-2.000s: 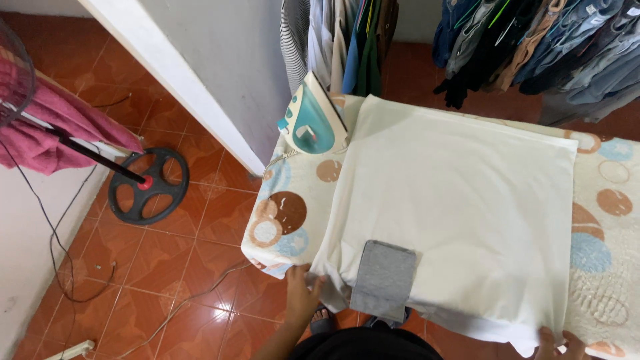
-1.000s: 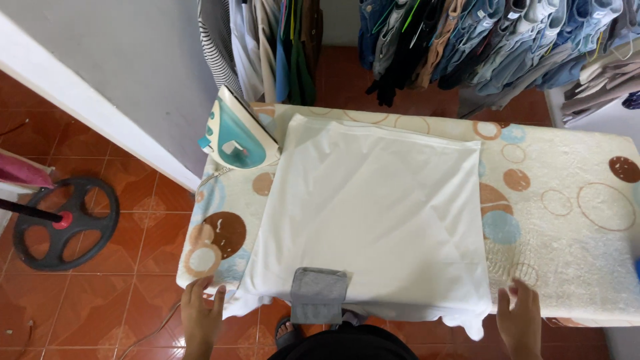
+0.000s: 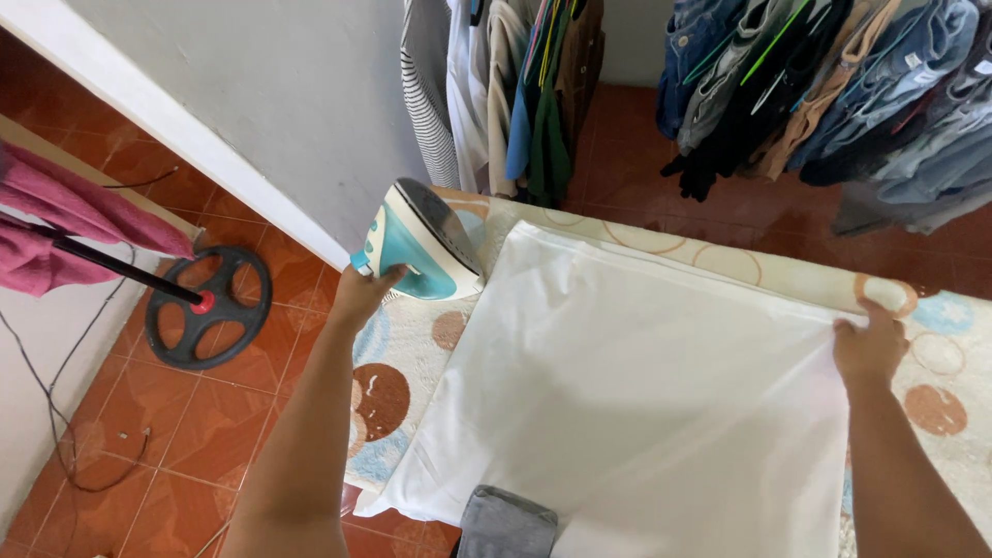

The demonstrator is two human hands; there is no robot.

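Observation:
A white cloth (image 3: 659,387) lies spread over a blanket-covered board (image 3: 930,372) patterned with brown and blue circles. At the board's far left corner, a teal and white clothes iron (image 3: 422,248) stands on its heel, its soleplate facing right. My left hand (image 3: 364,293) is closed around the iron's handle. My right hand (image 3: 872,341) holds the far right corner of the white cloth. A folded gray cloth (image 3: 508,523) rests on the white cloth's near edge.
Shirts (image 3: 496,101) and jeans (image 3: 876,85) hang beyond the board. A gray wall (image 3: 287,85) rises at the left. A fan base (image 3: 208,306), a pink cloth (image 3: 70,217) and loose cords lie toward the far left over a red tiled floor (image 3: 225,418).
Both hands have moved from the near edge to the far side of the board. The left has taken hold of the iron and the right has taken the white cloth's far corner.

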